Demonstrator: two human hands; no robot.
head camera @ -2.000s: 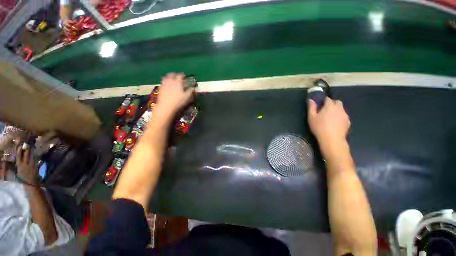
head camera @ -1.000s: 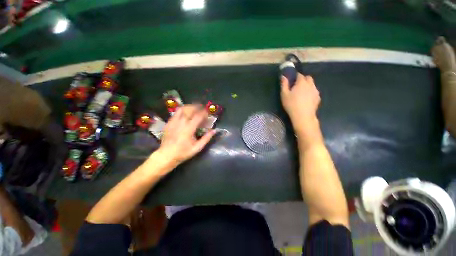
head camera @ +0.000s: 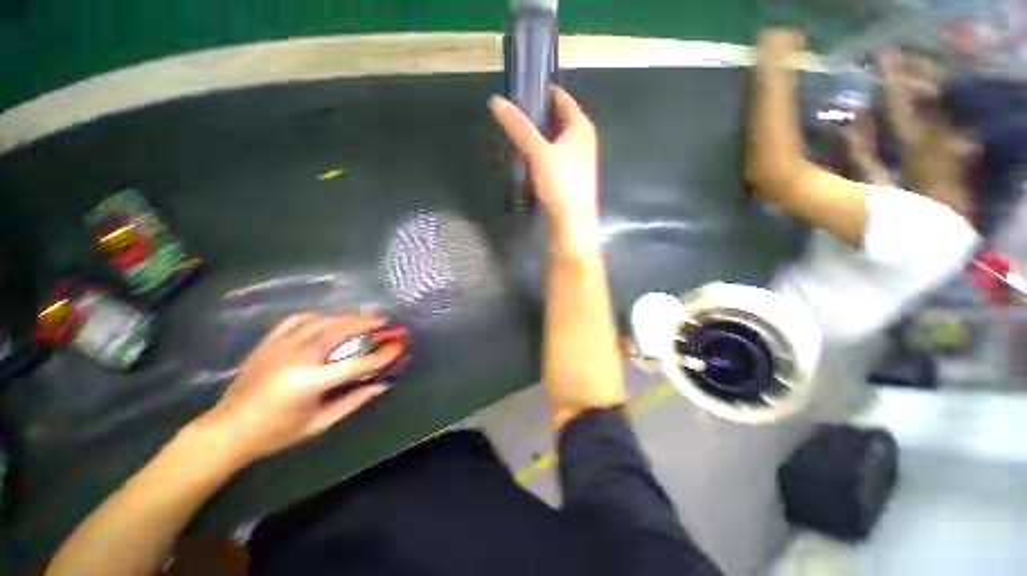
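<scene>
My left hand (head camera: 295, 383) is closed around an electronic unit (head camera: 363, 351) over the dark bench mat, below and left of the round screw dish (head camera: 437, 262). The unit shows a pale face and a red end; the fingers hide part of it. My right hand (head camera: 566, 169) holds the electric screwdriver (head camera: 532, 68), whose thick dark body stands up past the belt rail. Its lower end is blurred. Two more units lie at the left, one with a green board (head camera: 142, 244) and one with a silvery board (head camera: 104, 323).
A pale rail (head camera: 338, 56) separates the mat from the green belt (head camera: 214, 20) at the top. A white fan (head camera: 738, 352) stands at the bench's near edge on the right. Another person in a white sleeve (head camera: 901, 253) works at the right. A yellow scrap (head camera: 330, 174) lies on the mat.
The view has swung right. My left hand has moved from the loose units to beside the dish and now holds one. The screwdriver has been raised upright in my right hand.
</scene>
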